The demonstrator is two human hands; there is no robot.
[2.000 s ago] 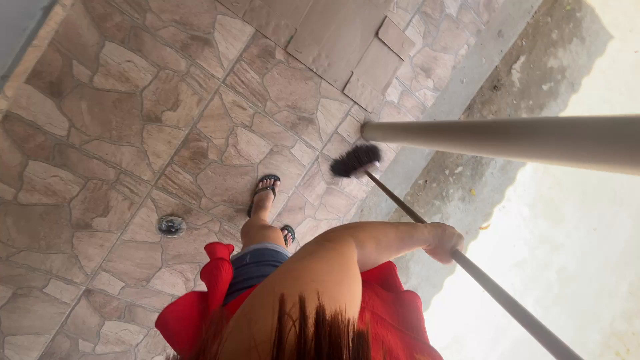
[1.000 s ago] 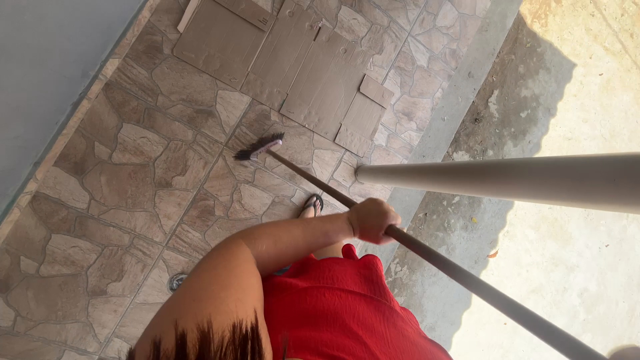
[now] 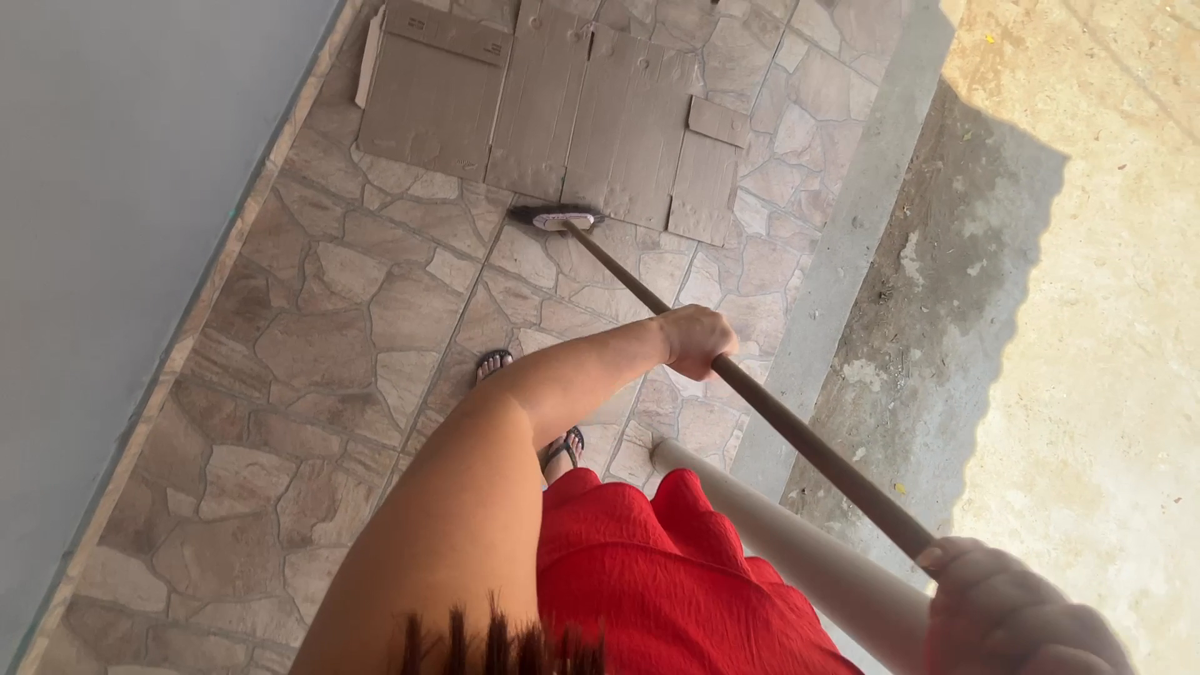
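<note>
A broom (image 3: pixel 565 221) with dark bristles and a light-coloured head is on the stone-patterned tiles, right at the near edge of flattened cardboard (image 3: pixel 623 131). Its long brown handle (image 3: pixel 816 445) slants down to the lower right. My left hand (image 3: pixel 698 341) is closed around the middle of this handle, the arm reaching across from the lower left. Near the upper end, at the lower right of the view, my right hand (image 3: pixel 1012 609) grips the handle, slightly blurred. Whether bristles overlap the cardboard edge is hard to tell.
A grey wall (image 3: pixel 141 187) with a tile skirting runs along the left. A round pale post (image 3: pixel 797 553) rises beside my red top. My feet in flip-flops (image 3: pixel 562 452) stand on the tiles. To the right lie a grey concrete edge (image 3: pixel 844 253) and rough, partly sunlit ground.
The broom head has moved from bare tiles to the cardboard's near edge. My right hand has come clearly into view at the lower right. The view has shifted.
</note>
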